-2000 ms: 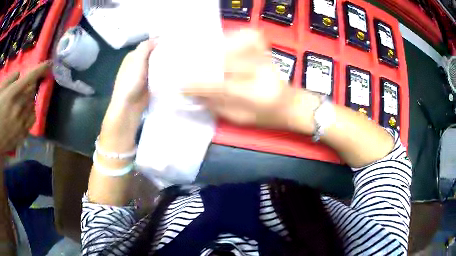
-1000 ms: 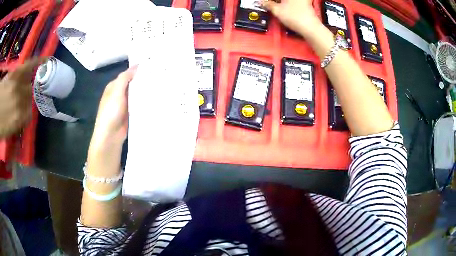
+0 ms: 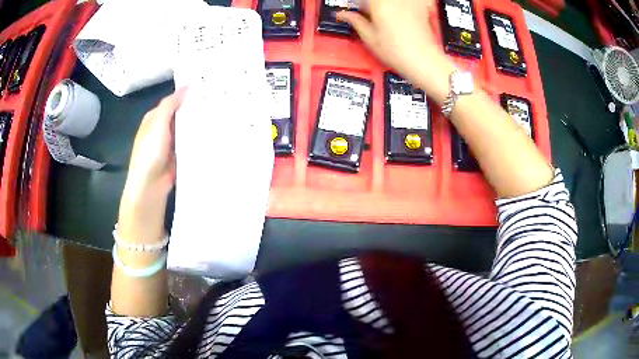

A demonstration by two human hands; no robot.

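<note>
My left hand (image 3: 155, 151) holds the long white label strip (image 3: 223, 161), its fingers hidden behind the strip's left edge. Rows of fine print show near the strip's top. My right hand (image 3: 396, 31) reaches over the back row of the red blister tray (image 3: 336, 203), fingertips at a black unit (image 3: 338, 21) near the top edge; whether a label is in the fingers cannot be told. Black units with white labels and gold stickers lie in the pockets. One front-row unit (image 3: 341, 123) sits tilted.
A white label roll (image 3: 73, 109) stands on the dark green bench (image 3: 91, 203) at left, paper trailing. More red trays (image 3: 35, 130) with black units are at far left. A white fan (image 3: 620, 76) and a tool (image 3: 576, 133) are at right.
My right hand has moved from the strip to the back row, and now sits lower and slightly left. The strip has swung clear of the front units. The other person's hand at left has gone.
</note>
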